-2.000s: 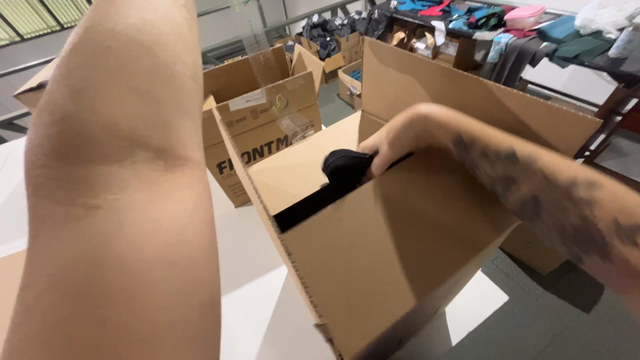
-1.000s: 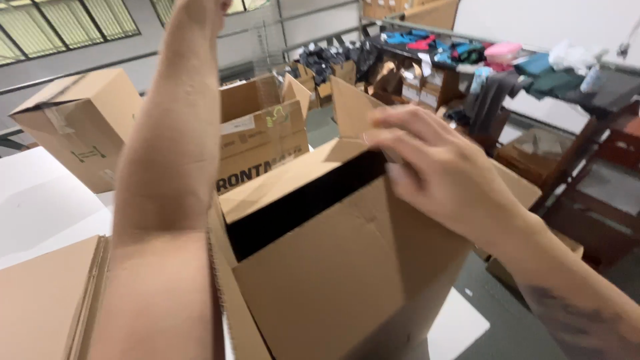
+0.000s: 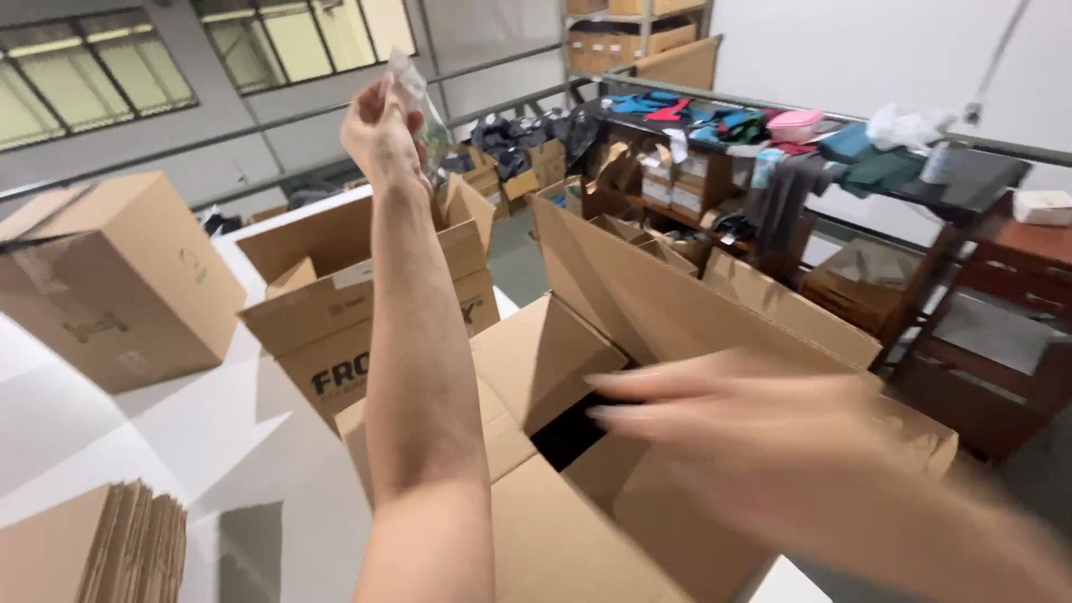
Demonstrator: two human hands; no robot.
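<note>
My left hand [image 3: 385, 134] is raised over a printed cardboard box [image 3: 322, 343] with its flaps up, its fingers closed on a clear plastic bag [image 3: 431, 130] that hangs beside the wrist. Blurred by motion, my right hand [image 3: 712, 410] reaches over a large cardboard box [image 3: 561, 528] in front of me, fingers extended, with nothing seen in it. Some flaps of this box are folded inward and one stands up at the far right. Through the gap between flaps shows something black [image 3: 569, 431] inside.
A taped cardboard box [image 3: 126, 285] stands on the white table [image 3: 201, 444] at left, with a stack of flat cardboard [image 3: 134, 544] nearer me. Beyond are a black-topped bench [image 3: 712, 134] with garments, wooden drawers [image 3: 1013, 276] and cartons holding dark bags [image 3: 511, 142].
Flaps of the near box have folded inward over the black contents. My right hand has come away from the box's far edge. My left hand, out of view two seconds ago, now shows with the plastic bag.
</note>
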